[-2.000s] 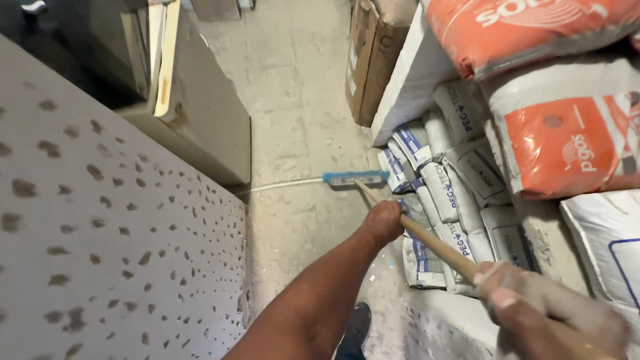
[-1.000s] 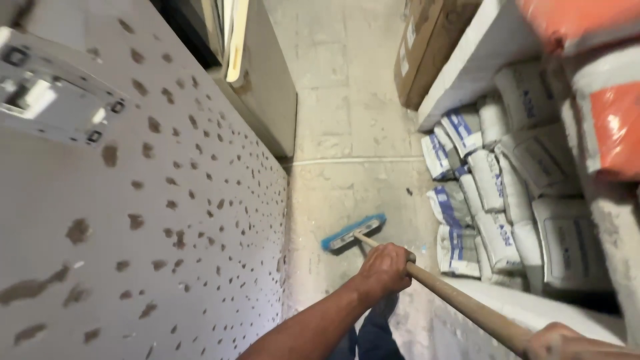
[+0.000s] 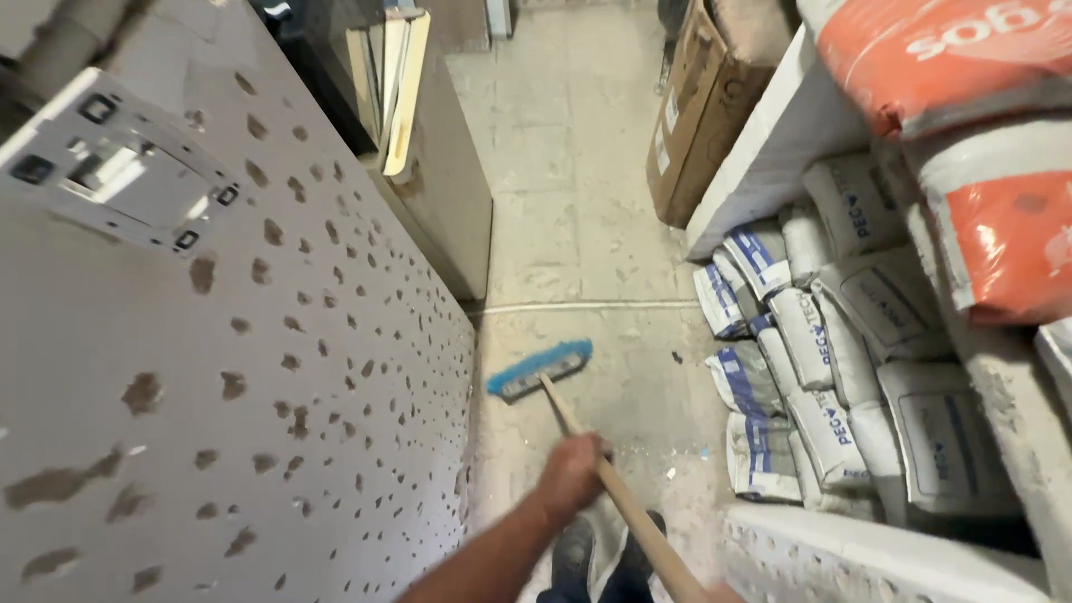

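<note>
A push broom with blue bristles (image 3: 540, 368) rests on the tiled floor near the foot of the pockmarked wall. Its wooden handle (image 3: 638, 521) slants down to the lower right. My left hand (image 3: 574, 473) is closed around the handle a short way above the broom head. My right hand (image 3: 722, 593) is at the bottom edge of the view, at the upper end of the handle; only a blurred part of it shows, and its fingers are hidden. Small pale debris (image 3: 671, 473) lies on the floor right of the handle.
A pockmarked wall (image 3: 335, 377) with a white mounting plate (image 3: 126, 167) stands at left. Beyond it is a cabinet (image 3: 444, 184). On the right are stacked white and blue bags (image 3: 808, 335), a cardboard box (image 3: 695, 109) and orange bags (image 3: 1013, 226) on a ledge.
The broom head has moved away from the stacked bags toward the pockmarked wall, with my left hand still on the handle. My right hand has slipped mostly out of view.
</note>
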